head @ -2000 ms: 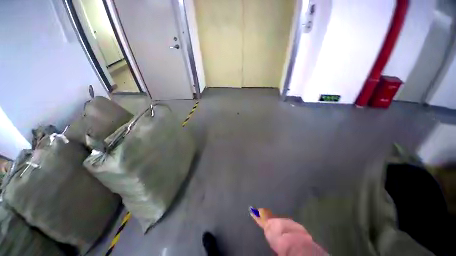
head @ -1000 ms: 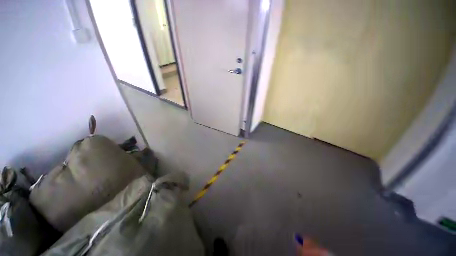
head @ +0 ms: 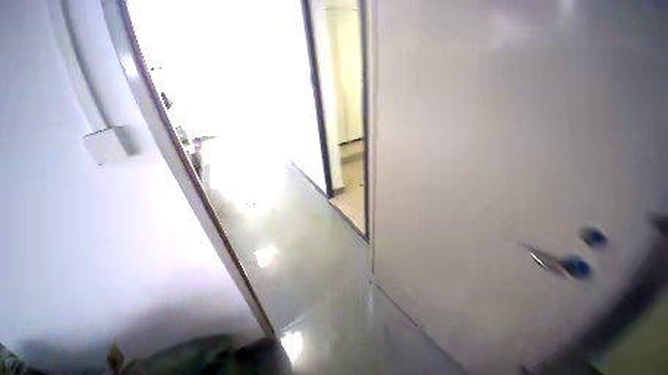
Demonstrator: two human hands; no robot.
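Note:
Neither my left hand nor my right hand is in the picture. Nearest in front of me is a pale grey door (head: 469,168), large on the right side and tilted in the view. Its metal lever handle (head: 557,262) and a round lock (head: 592,236) above it are blurred. Left of the door is a bright doorway (head: 242,88) onto a shiny floor.
A white wall (head: 58,242) with a small box (head: 110,145) and conduit is on the left. Dark green sacks (head: 205,357) show at the bottom left edge. A narrow opening (head: 350,132) with a dark frame is beside the door. Grey floor (head: 322,293) runs between.
The view has moved closer to the grey door and turned left. The sacks have slid to the bottom edge. The hand with the blue item has left the picture.

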